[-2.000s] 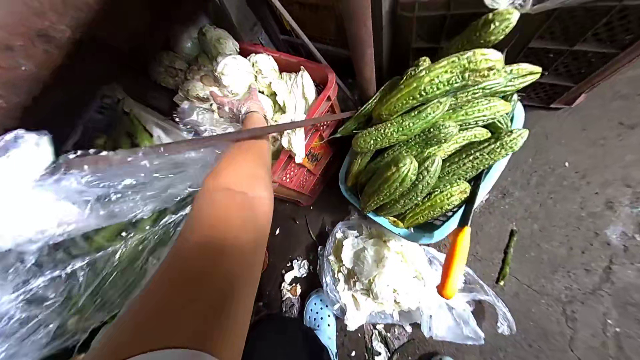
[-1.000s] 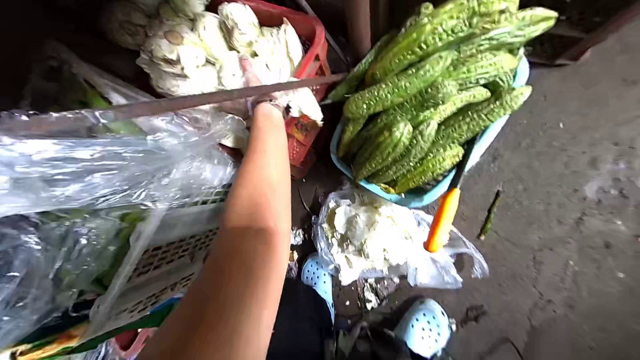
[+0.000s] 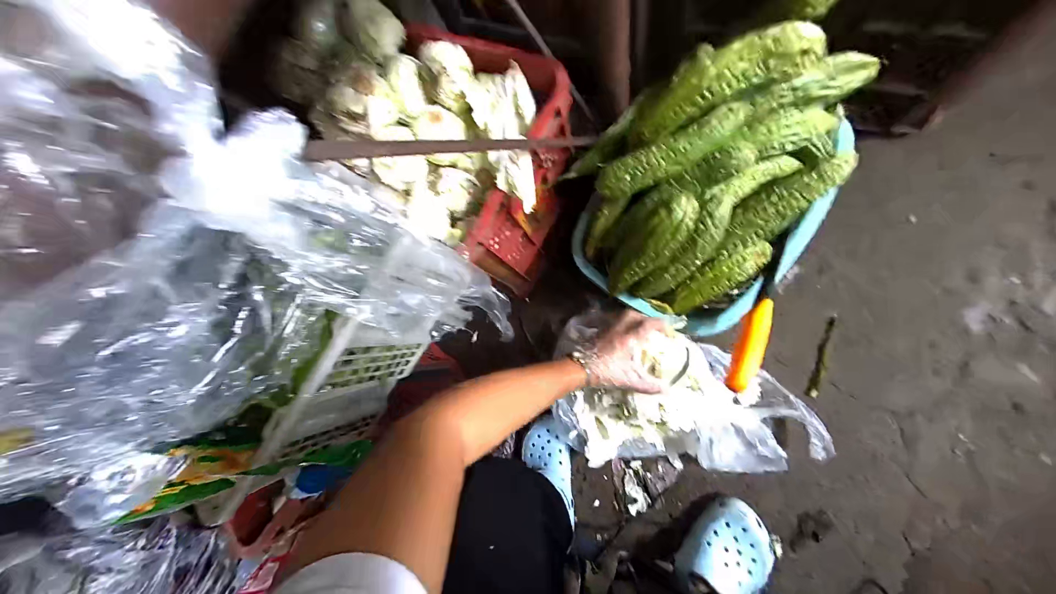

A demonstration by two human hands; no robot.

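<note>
My left hand (image 3: pixel 631 355), in a thin clear glove, has its fingers curled around a pale, leafy vegetable (image 3: pixel 667 356) above an open clear plastic bag (image 3: pixel 742 437) on the ground. Whitish leaf trimmings (image 3: pixel 619 425) fill the bag. Just behind, a light-blue basin (image 3: pixel 804 235) is heaped with green bitter gourds (image 3: pixel 685 165). The orange handle (image 3: pixel 751 346) of a tool sticks out over the basin's near rim; its dark far end lies among the gourds. More pale vegetables (image 3: pixel 437 124) are piled in and beside a red plastic crate (image 3: pixel 544 95). My right hand is out of view.
A thin bar (image 3: pixel 445 147) crosses in front of the crate. Clear plastic sheeting (image 3: pixel 190 289) hangs at left over a white slatted crate (image 3: pixel 371 367). My feet, in light-blue clogs (image 3: pixel 726 549), are by the bag. A thin green gourd or stem (image 3: pixel 821 356) lies on the ground.
My left hand was at the pale vegetables by the red crate; it has come down and to the right, over the bag, with a pale vegetable in it.
</note>
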